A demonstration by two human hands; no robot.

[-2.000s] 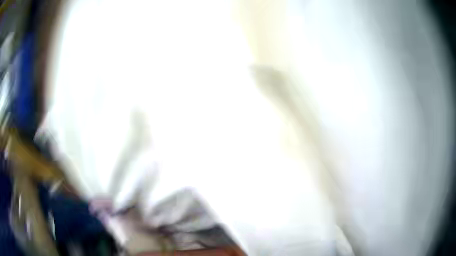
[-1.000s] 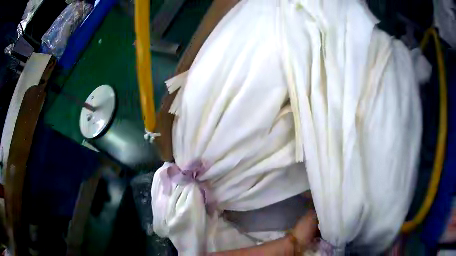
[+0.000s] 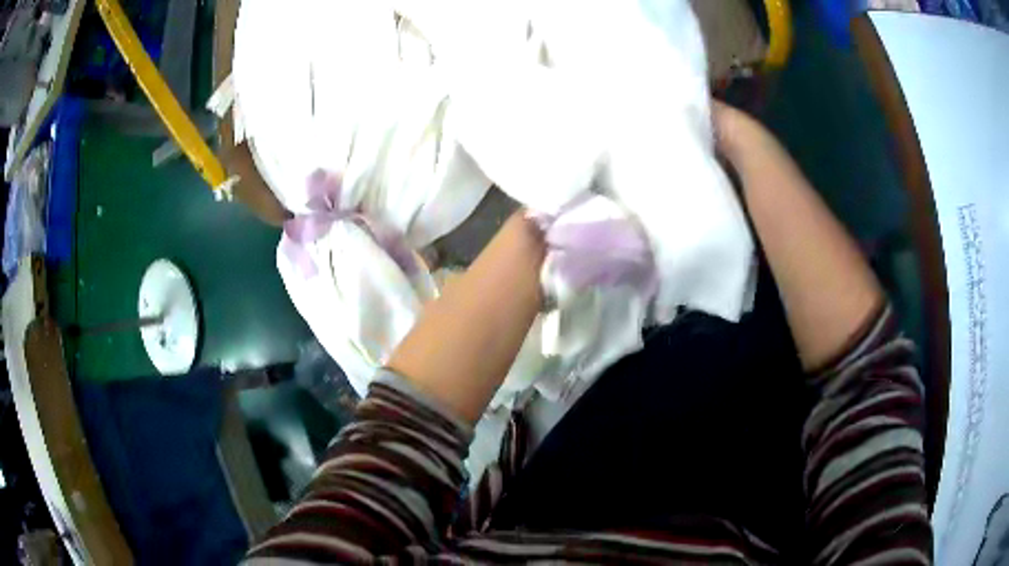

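A big heap of white fabric bundles (image 3: 597, 100) lies in front of me. A pale purple tie (image 3: 603, 249) is around the near end of the middle bundle, and another purple tie (image 3: 321, 216) knots the left bundle. My left forearm (image 3: 476, 310) reaches up between these two bundles, and its hand is hidden under the cloth. My right forearm (image 3: 802, 243) reaches up along the right side of the heap. Its hand is mostly hidden behind the cloth at the wrist, so its grip cannot be seen.
A yellow rail (image 3: 166, 94) stands at upper left, and another yellow rail piece (image 3: 779, 33) is at the top right. A round white disc (image 3: 169, 316) is over the green floor at left. A white table (image 3: 940, 144) with printed ruler marks curves along the right edge.
The blur is gone. The heap sits further up and left in view. Both forearms now show at the heap; one second ago only part of one arm showed at the bottom.
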